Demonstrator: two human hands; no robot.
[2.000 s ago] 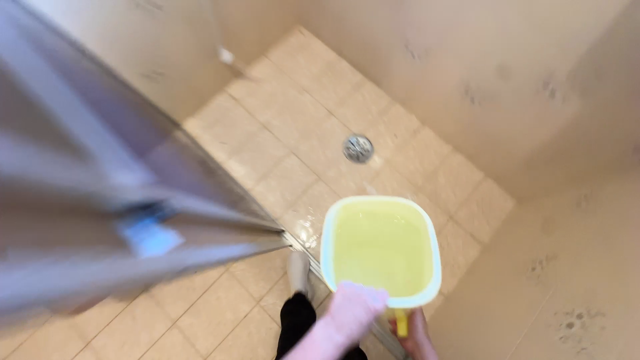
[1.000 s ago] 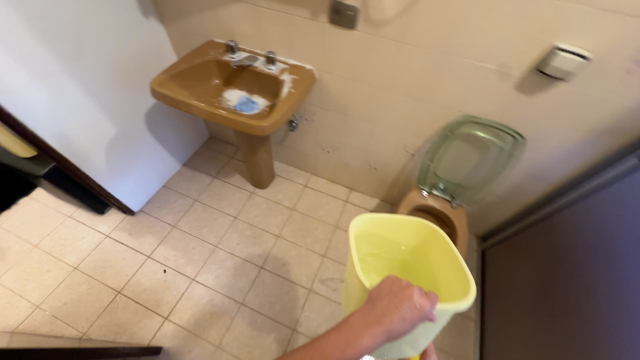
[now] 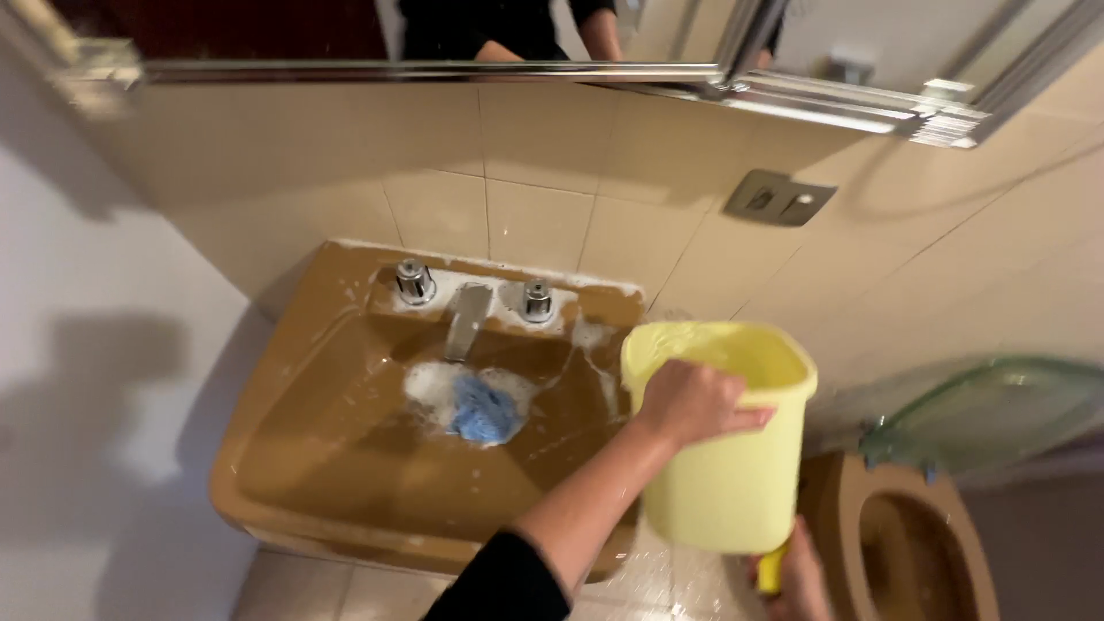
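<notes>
A yellow plastic bin (image 3: 724, 483) is held at the right end of the brown washbasin (image 3: 345, 466). My left hand (image 3: 694, 405) grips the bin's near rim, thumb and fingers over the edge. Below the bin's base, my right hand (image 3: 793, 573) is closed around a bright yellow object (image 3: 770, 571), perhaps a handle; most of it is hidden. In the basin a wet blue cloth (image 3: 485, 412) lies among white suds (image 3: 431, 384), below the metal faucet spout (image 3: 468, 321). Suds also surround the left tap knob (image 3: 415, 282) and right tap knob (image 3: 537, 302).
A brown toilet (image 3: 923, 552) with a raised green translucent lid (image 3: 1000, 414) stands at the right. Above the basin, a metal-framed mirror cabinet (image 3: 431, 71) juts over the tiled wall. A wall plate with a switch and socket (image 3: 780, 198) is to its lower right.
The view has swung from the shower floor, past the toilet, to close above the basin. The bin, with liquid visible in it earlier, has come along in my hands to the basin's right end.
</notes>
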